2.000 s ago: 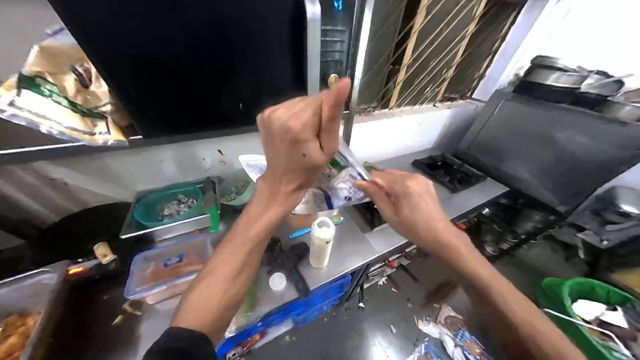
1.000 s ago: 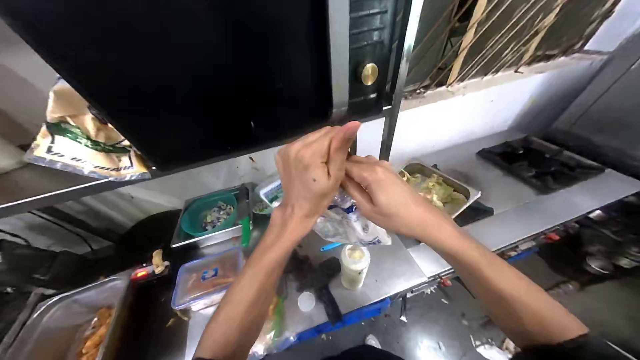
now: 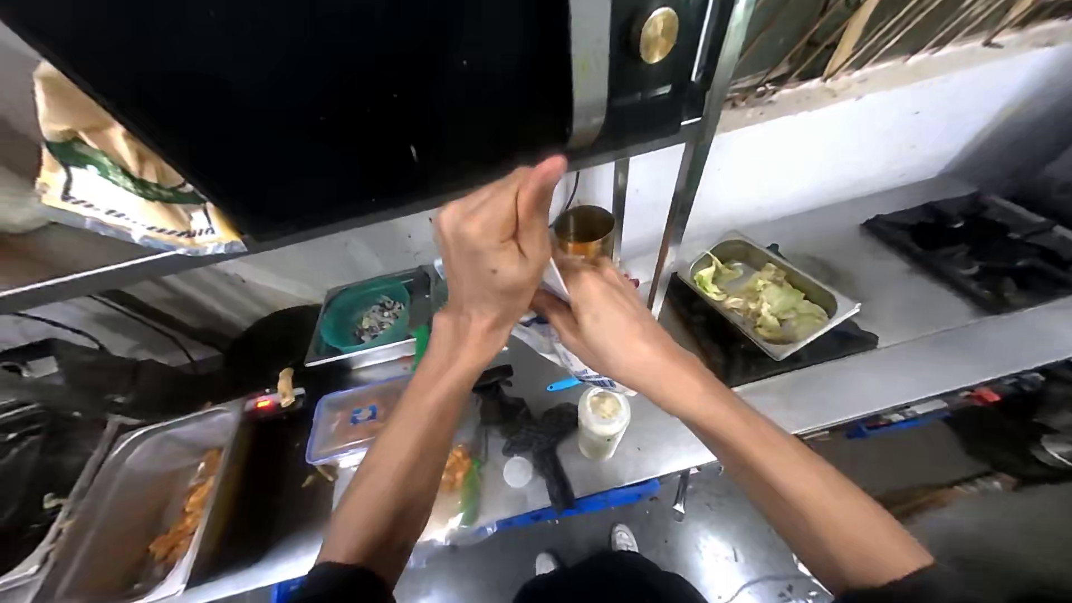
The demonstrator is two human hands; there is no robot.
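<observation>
Both hands are raised close together over the steel counter. My left hand (image 3: 496,243) is closed with its thumb up, gripping the top of a white plastic bag. Against it, my right hand (image 3: 607,322) is bent down and pinches the same plastic bag (image 3: 544,335), whose printed lower part hangs behind the wrists. Most of the bag is hidden by the hands. Below it stands an uncapped plastic bottle (image 3: 603,423) with pale contents. A round white lid (image 3: 517,471) lies to its left, beside a crumpled black cloth or plastic (image 3: 544,448). A blue handle (image 3: 564,384) pokes out behind the bottle.
Right of the hands, a steel tray of cabbage leaves (image 3: 837,308) rests by a gas burner (image 3: 980,243). A brass-coloured pot (image 3: 584,230) stands behind. Leftward are a green basket (image 3: 335,322), a lidded plastic box (image 3: 360,419) and a steel food pan (image 3: 126,494). A black appliance (image 3: 335,100) overhangs the counter.
The right hand has come in from the right to meet the left hand at the bag. The view has swung, bringing the tray of cabbage leaves into sight.
</observation>
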